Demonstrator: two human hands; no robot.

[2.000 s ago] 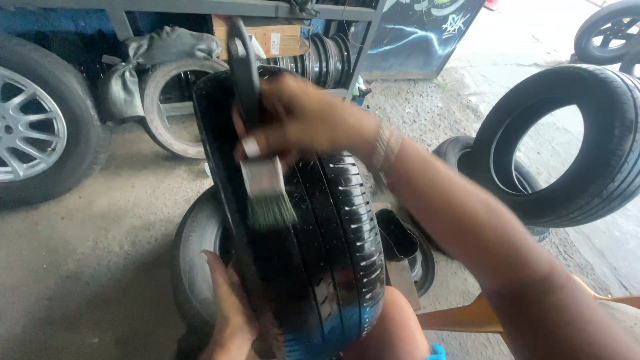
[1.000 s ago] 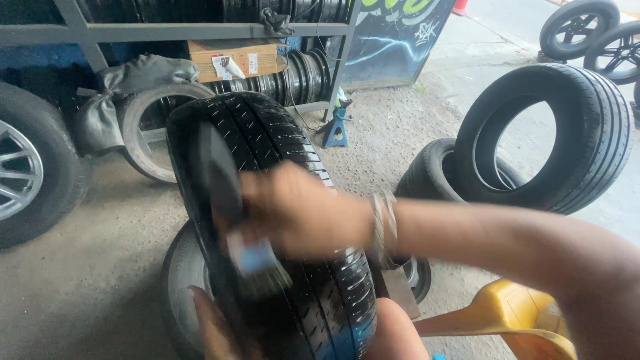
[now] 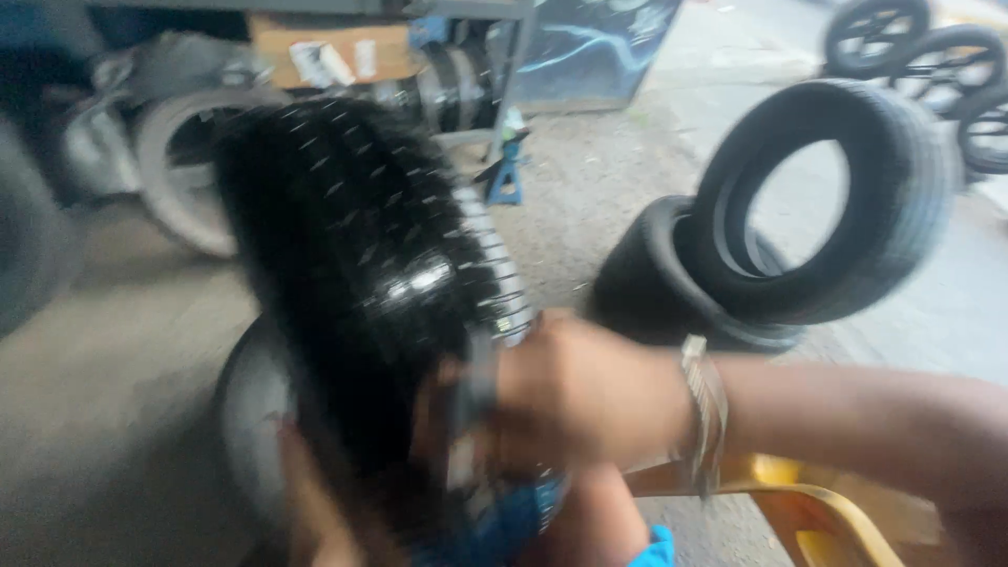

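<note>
A black rubber tire (image 3: 354,236) stands upright before me, its tread wet and glossy, with a paler dry-looking strip along the right shoulder. My right hand (image 3: 559,394), with bracelets at the wrist, is closed around the dark handle of a paintbrush (image 3: 472,394) low on the tread; motion blurs it and the bristles are hard to make out. At the tire's lower left side rests my left hand (image 3: 315,496), blurred and partly cut off by the frame's bottom edge, its fingers against the sidewall.
Right of the tire, one loose tire (image 3: 906,197) leans on another tire (image 3: 638,276). A blue jack stand (image 3: 506,177) is behind. A metal rack (image 3: 512,79) with a cardboard box (image 3: 339,55) and rims stands at the back. A yellow chair (image 3: 835,512) is at lower right.
My right hand has moved with the brush from the upper left of the tread down to its lower right part. My left hand stays at the tire's lower left side.
</note>
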